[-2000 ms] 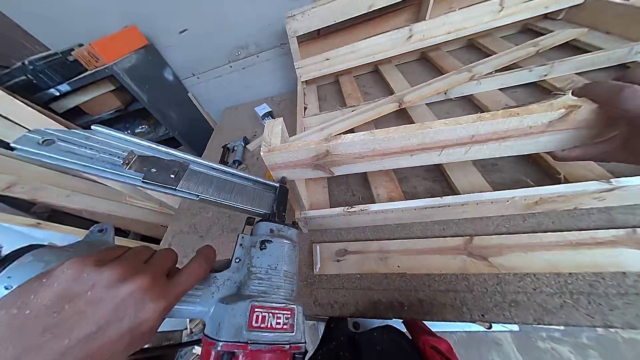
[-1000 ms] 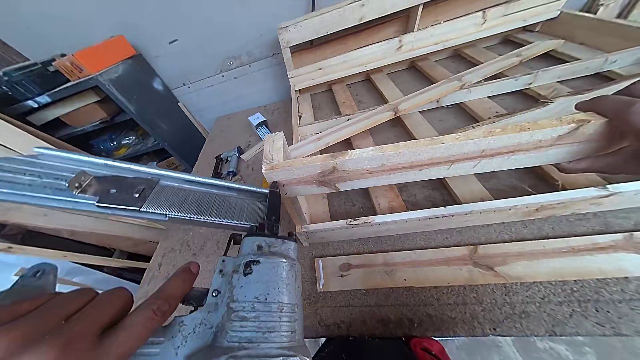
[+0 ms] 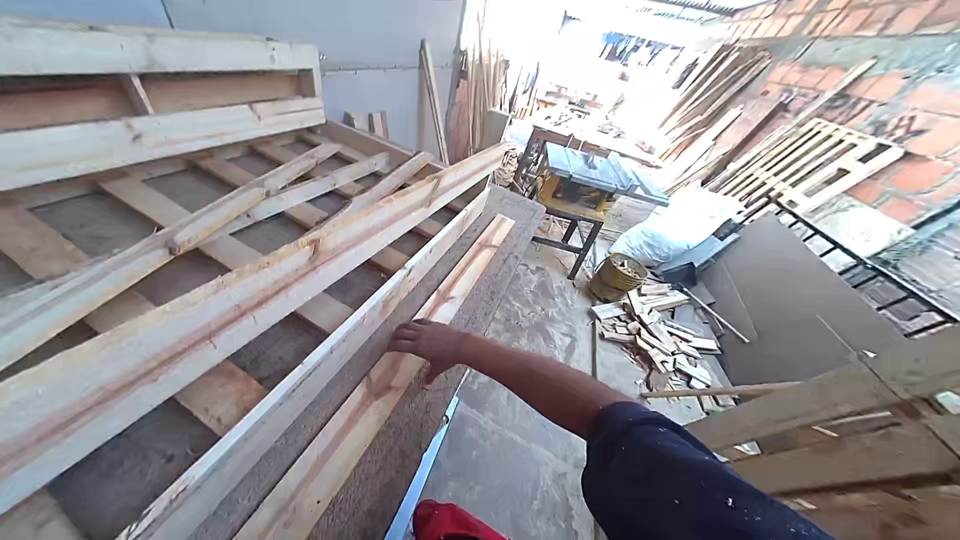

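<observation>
My right hand (image 3: 431, 345) lies over a loose wooden board (image 3: 352, 424) at the near edge of the workbench (image 3: 401, 450), fingers spread across its top. Whether it grips the board cannot be told. Left of this board is a slatted wooden frame (image 3: 375, 296), its edge rail running alongside. A longer board (image 3: 247, 307) slants across the frame, and thinner strips (image 3: 217, 217) lie on the slats farther in. My left hand is out of view, and the nail gun is not seen now.
Beyond the bench end stands a table saw (image 3: 592, 176). On the floor at the right are a metal bucket (image 3: 617, 277), a heap of wood offcuts (image 3: 664, 334) and a white sack (image 3: 675, 225). A pallet-like wooden structure (image 3: 847, 450) stands at the lower right.
The view has swung far to the right. My right hand has left the board lying across the frame and is now on the loose board. My left hand and the nail gun have gone out of view.
</observation>
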